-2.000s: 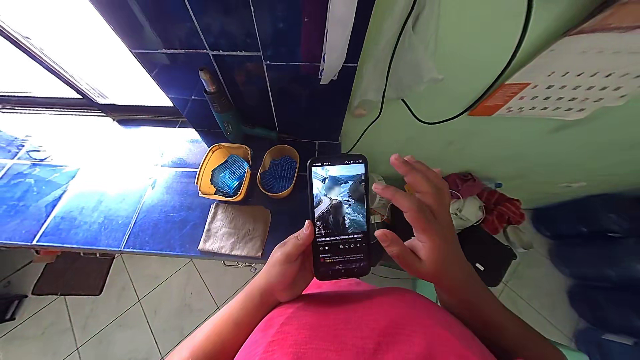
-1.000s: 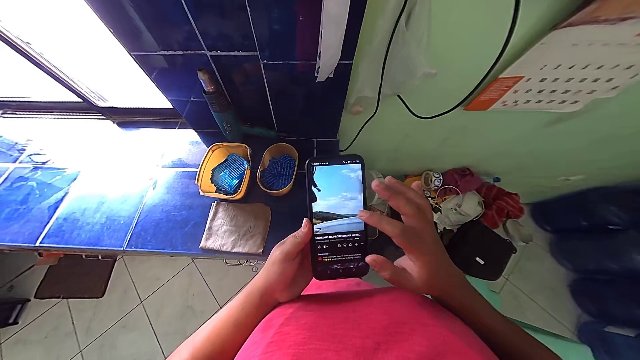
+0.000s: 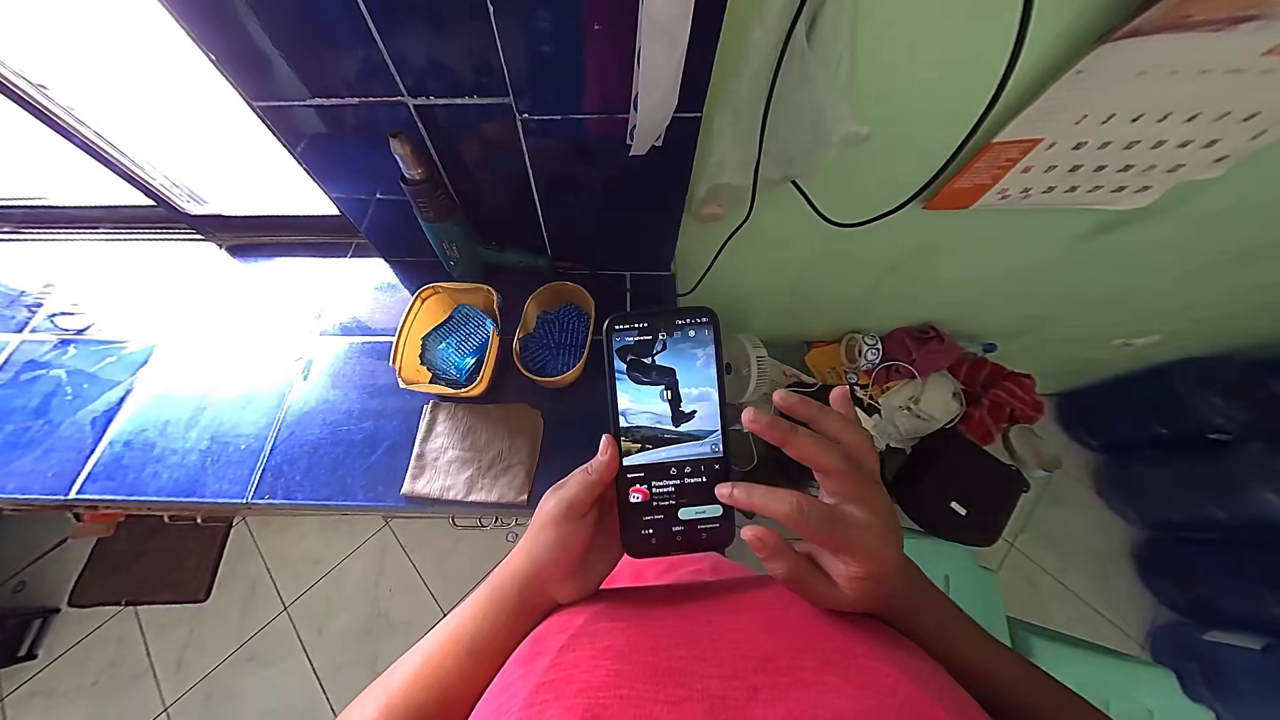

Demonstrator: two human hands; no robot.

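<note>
A black smartphone [image 3: 671, 400] stands nearly upright in the view, its lit screen showing a video picture above an app panel. My left hand [image 3: 580, 530] holds it by the lower left side, thumb along the edge. At the phone's right, my right hand [image 3: 825, 500] has its fingers spread and holds nothing; one fingertip is close to the screen's lower right edge, and contact cannot be told. Left of the phone, a yellow container [image 3: 405, 350] and a smaller oval one [image 3: 525, 350] hold blue packs. A folded beige cloth [image 3: 473, 452] lies below them on the blue tiled counter [image 3: 200, 420].
A heat gun [image 3: 440, 215] leans against the tiled wall. Black cables [image 3: 765, 130] and a calendar [image 3: 1130, 120] hang on the green wall. At right are a small white fan [image 3: 745, 368], piled cloths [image 3: 1000, 390], a black bag [image 3: 955, 488] and a green plastic surface [image 3: 960, 585].
The phone's screen has changed from a landscape picture to one with a jumping figure and an app panel. My right hand's fingers have spread and shifted beside the phone. My left hand keeps its hold.
</note>
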